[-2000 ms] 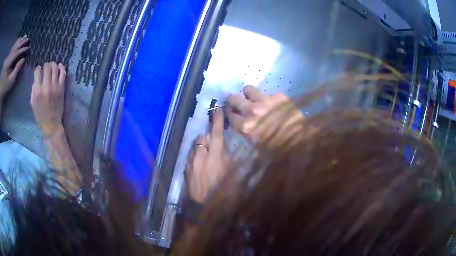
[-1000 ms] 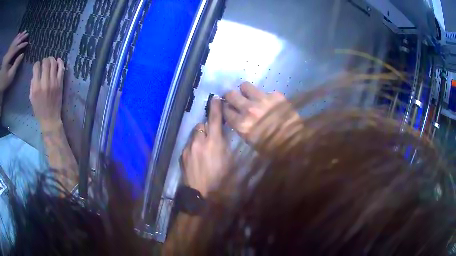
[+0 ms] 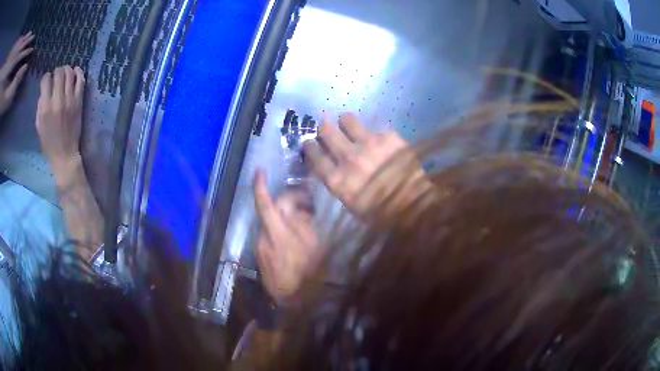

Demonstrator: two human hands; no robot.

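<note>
Several small dark parts lie on the silver bed, right of the blue roller. A small shiny clear film lies over or just below them and reaches my right fingertips. My right hand is curled, palm down, its fingertips closed at the film's edge; its thumb is mostly hidden. My left hand is slightly blurred, below the parts, with its index finger extended and apart from them. It holds nothing visible. Hair hides both wrists in part.
A thick blue roller with chrome bars runs along the left of my hands. Beyond it, another person's hands rest on the bed near dense rows of dark parts. Rods and an orange item stand far right. Hair covers the lower view.
My left index finger has come off the dark parts and moved down-left. More of the parts and the shiny film now show. The view has shifted slightly; my right hand stays beside the parts.
</note>
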